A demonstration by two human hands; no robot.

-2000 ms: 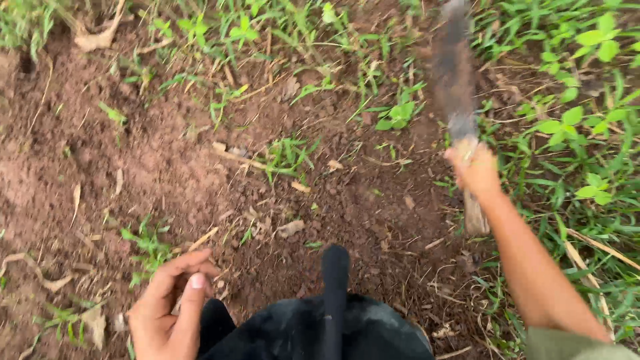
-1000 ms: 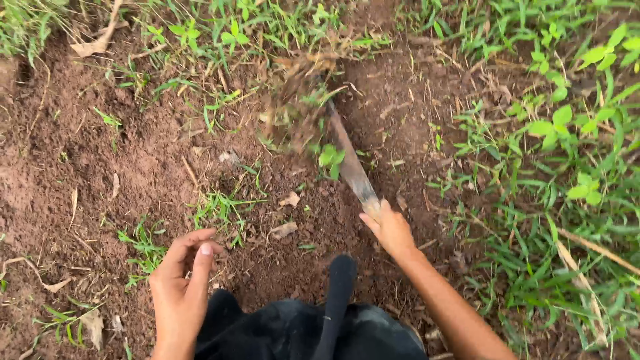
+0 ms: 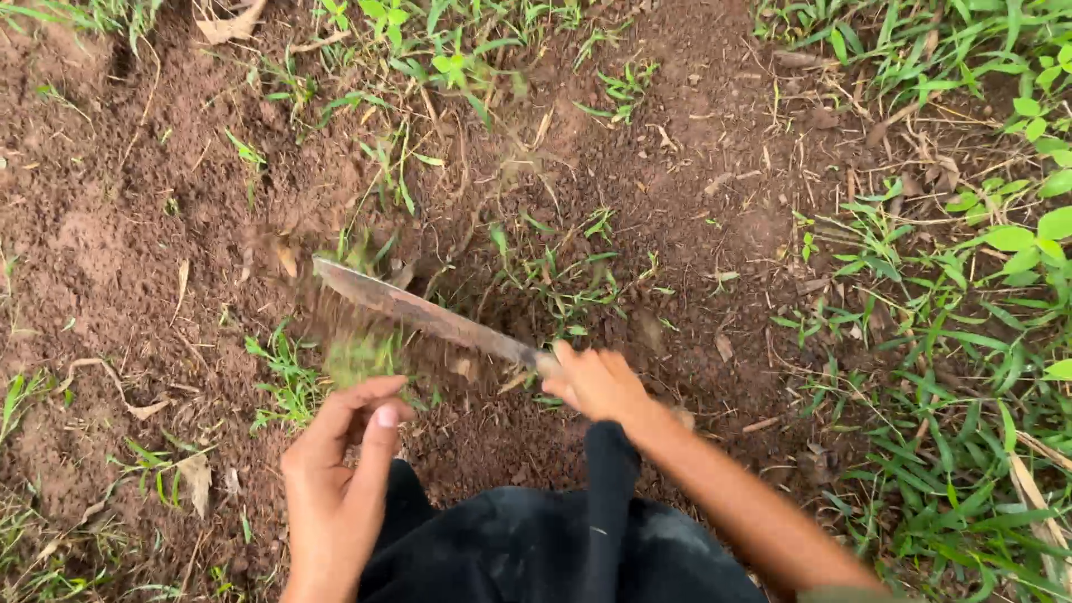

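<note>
My right hand (image 3: 599,381), right of centre, is closed around the handle of a machete (image 3: 427,318). Its long, worn, rust-stained blade points left and slightly up, low over the soil. Blurred dirt and green weed bits (image 3: 360,356) fly around the blade's far half. Below the blade tip, at lower left, my left hand (image 3: 343,469) is raised with curled fingers and the thumb apart, holding nothing. Small uprooted-looking weeds (image 3: 569,285) lie or stand just above the blade; whether they are rooted cannot be told.
Reddish-brown soil (image 3: 703,151) spreads around, with dry leaves (image 3: 230,23) and twigs. Denser grass (image 3: 963,352) grows along the right side and more weeds at the top. My dark-clothed legs (image 3: 536,544) and a dark strap-like piece (image 3: 610,486) are at the bottom.
My right hand has swept the machete from the upper right, across the middle, to the left. The blade pointed up before and now points left. My left hand stays at the lower left.
</note>
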